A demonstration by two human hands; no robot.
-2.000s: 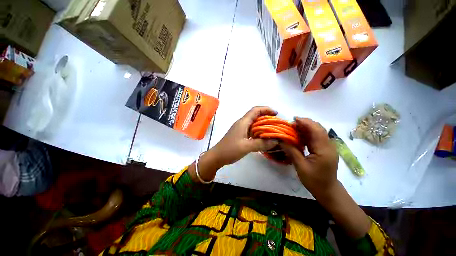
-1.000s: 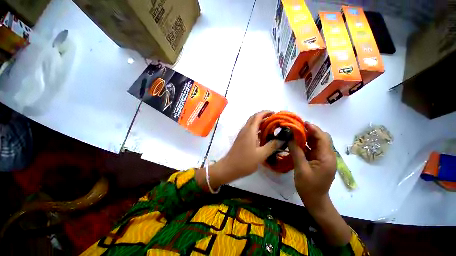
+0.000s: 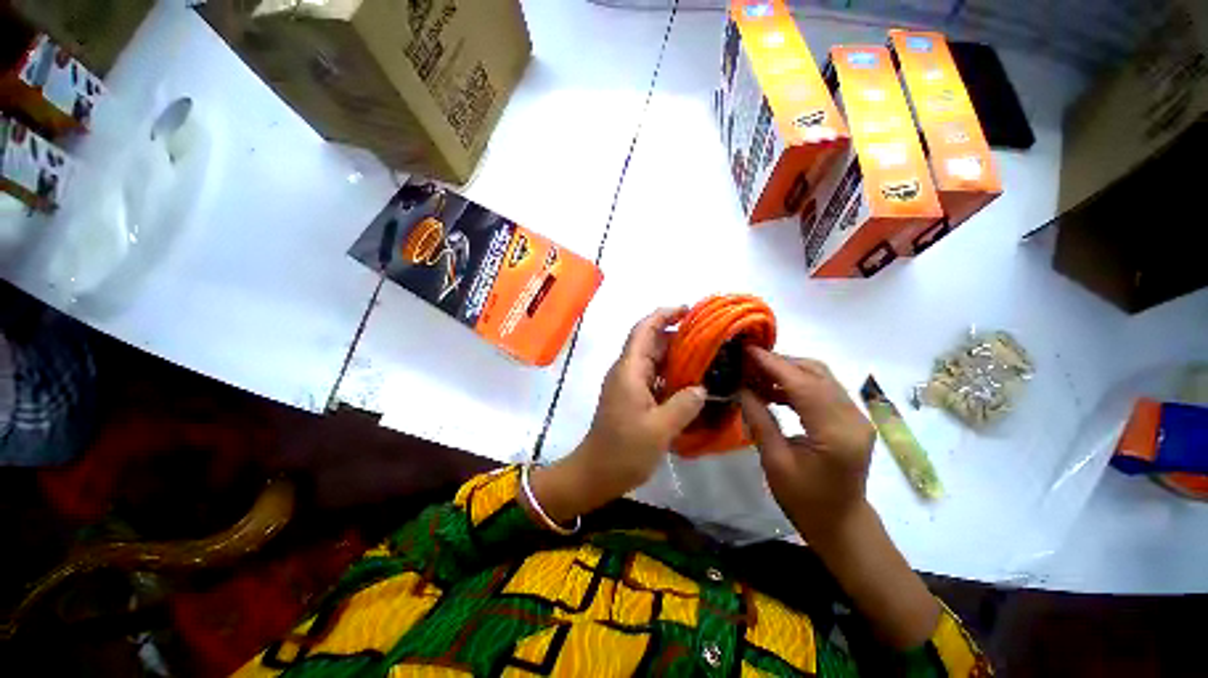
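An orange coil (image 3: 725, 318) with a black end fitting (image 3: 727, 367) inside its loops is held upright above the front of the white table. My left hand (image 3: 633, 417) grips the coil's left side, thumb across its front. My right hand (image 3: 817, 437) is at its right side, fingertips at the black fitting; whether they grip it is hard to tell. A clear plastic bag (image 3: 722, 497) lies under the coil at the table's front edge. A flat orange and black retail box (image 3: 480, 274) lies to the left.
Upright orange boxes (image 3: 868, 186) stand behind, beside a black flat object (image 3: 987, 96). Brown cartons stand back left (image 3: 398, 80) and right (image 3: 1139, 172). A yellow-green cutter (image 3: 904, 444), a bag of tan bits (image 3: 978, 378) and a blue and orange object (image 3: 1166, 444) lie right.
The coil has turned from edge-on to showing its centre and black fitting, then tilted and moved slightly left. My right fingertips have shifted onto its middle.
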